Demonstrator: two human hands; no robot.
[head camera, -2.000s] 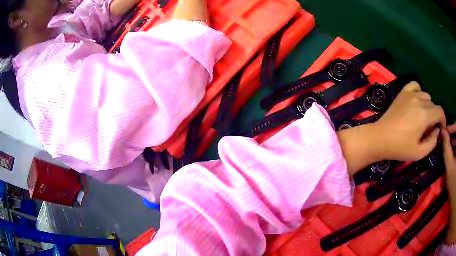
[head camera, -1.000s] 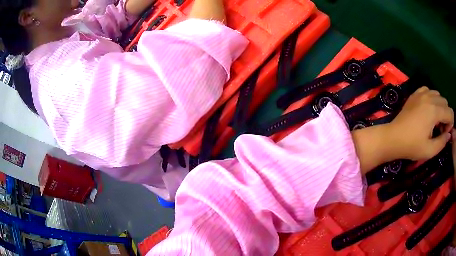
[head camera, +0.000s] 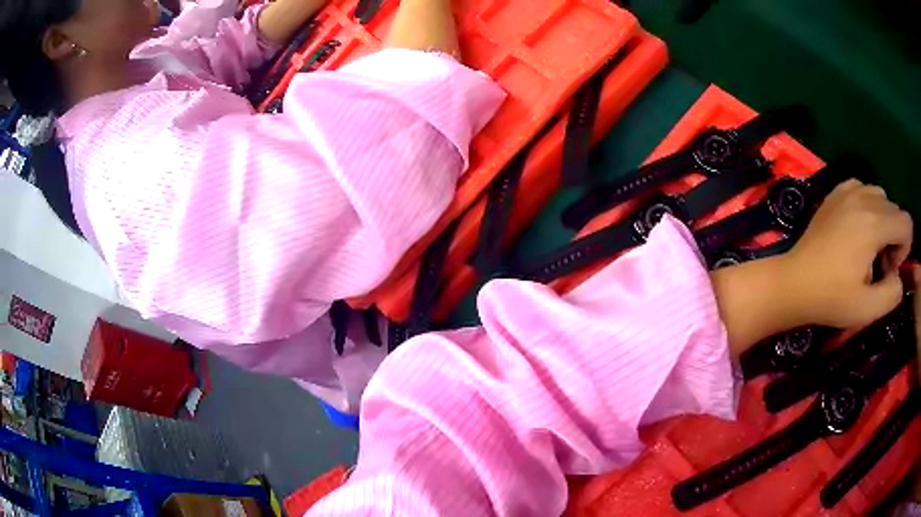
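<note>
My left hand (head camera: 853, 252), bare below a pink striped sleeve, is over the right part of an orange-red tray (head camera: 707, 439). Its fingers are curled, with thumb and finger close together; what is between them cannot be told. Only a sliver of my right hand (head camera: 914, 303) shows at the right edge, cut off. Black smartwatches lie on the tray, case backs up: one smartwatch (head camera: 838, 406) below my hand, another (head camera: 714, 151) near the far corner, and several between. My forearm and hand hide part of the tray.
A person in a pink striped smock (head camera: 232, 212) sits close on the left, an arm over stacked red trays (head camera: 525, 50) with black straps hanging over their side. A dark green surface (head camera: 778, 61) lies beyond. A red box (head camera: 136, 369) and blue rack (head camera: 91, 470) are at lower left.
The whole view has shifted, so the scene sits further right than two seconds ago. My left hand stays over the same part of the tray. Less of my right hand shows at the edge.
</note>
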